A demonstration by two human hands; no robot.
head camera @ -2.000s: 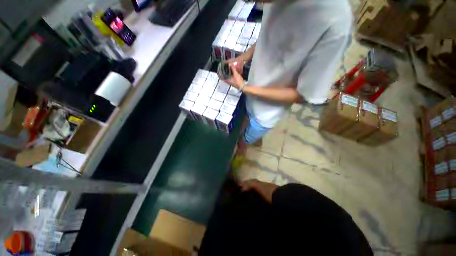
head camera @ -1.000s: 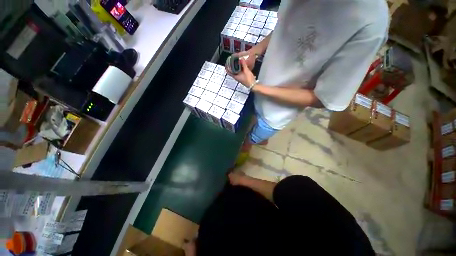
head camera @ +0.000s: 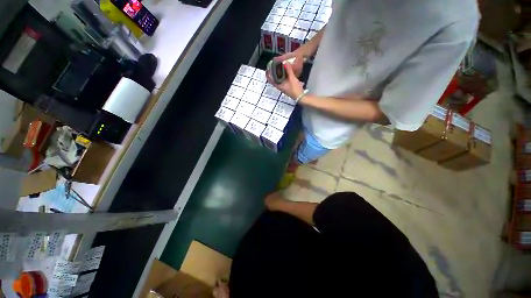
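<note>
Neither my left hand nor my right hand can be made out. Nearest in front of me, at the bottom, is a person in black (head camera: 349,256), seen from above and cut off by the lower edge. Their bare arm (head camera: 288,205) shows at the green belt's edge. Fingers (head camera: 220,289) that seem to be theirs touch an open brown carton (head camera: 204,262) at the lower left. A tight block of small white-topped product boxes (head camera: 256,105) sits on the green belt (head camera: 221,180).
A person in a grey-white shirt (head camera: 384,64) holds a small dark object (head camera: 278,71) beyond the block. Another box block (head camera: 296,23) lies behind. A white shelf with a label printer (head camera: 108,125) runs along the left. Brown cartons (head camera: 445,139) stand on the floor at right.
The view has shifted, so the person in the grey-white shirt and the floor cartons sit further right. Fingers now show at the carton flap, unlike two seconds ago.
</note>
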